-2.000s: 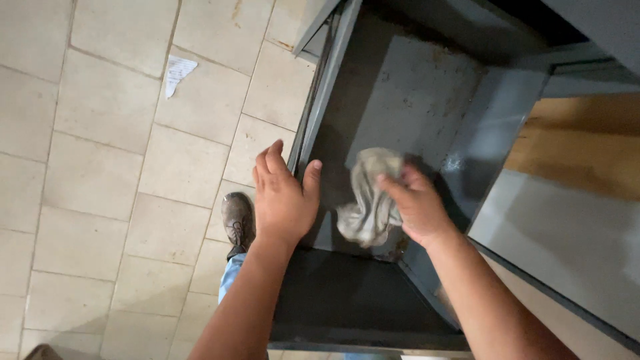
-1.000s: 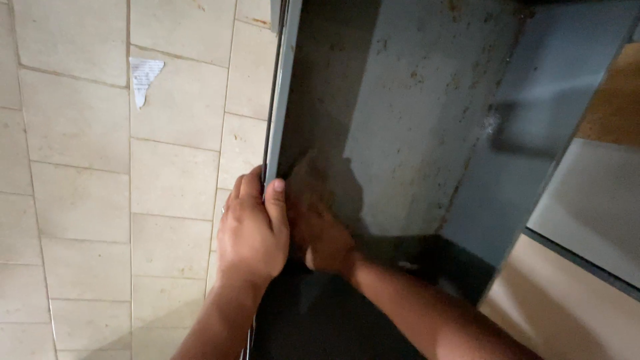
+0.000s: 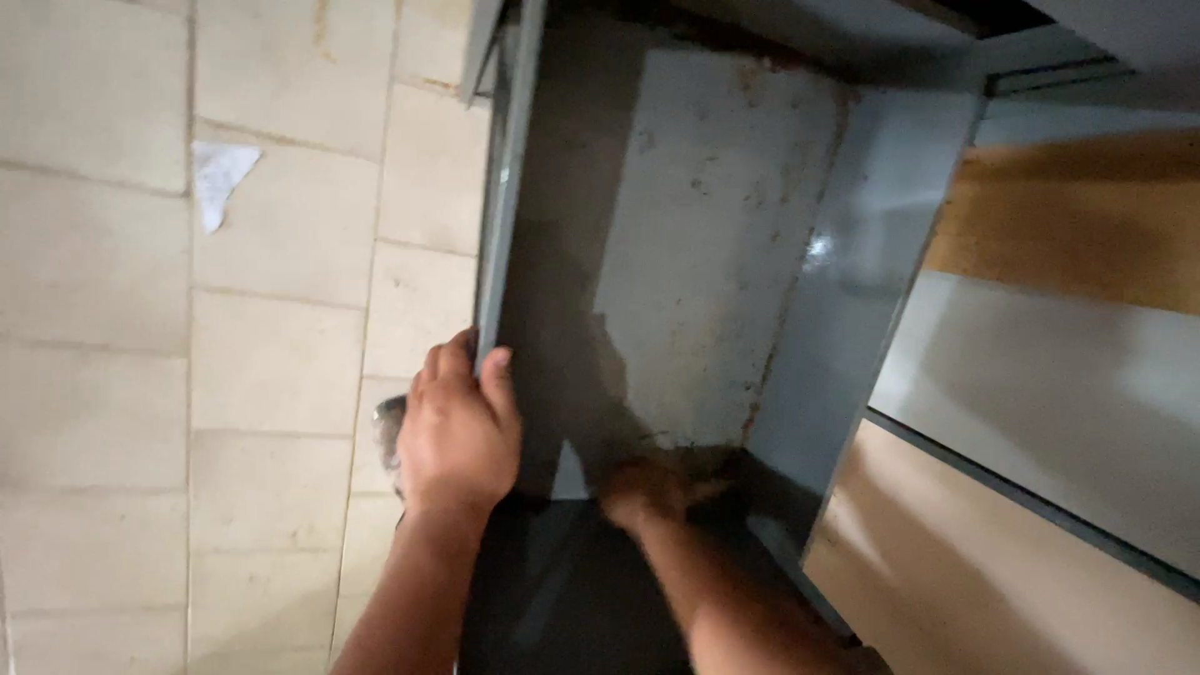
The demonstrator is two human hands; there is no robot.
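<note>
A grey metal drawer [image 3: 694,244] stands open below me, its bottom marked with rust and dark specks. My left hand [image 3: 459,427] grips the drawer's left rim, thumb on the inner side and fingers over the outside. Down inside, at the near end of the drawer, is my right hand [image 3: 656,492], blurred and in shadow. Whether the cloth seen earlier is in it cannot be made out; something dim lies around the fingers against the drawer bottom.
Beige floor tiles [image 3: 277,366] lie to the left, with a torn scrap of paper [image 3: 221,178] on them. A shoe [image 3: 389,441] shows beside my left hand. At the right are a brown strip [image 3: 1069,220] and pale panels [image 3: 1012,366] beyond the drawer wall.
My right hand, which held a grey-white cloth over the drawer's middle two seconds ago, has moved down to the near end. It was closer to the left rim one second ago. My left hand stays on the rim.
</note>
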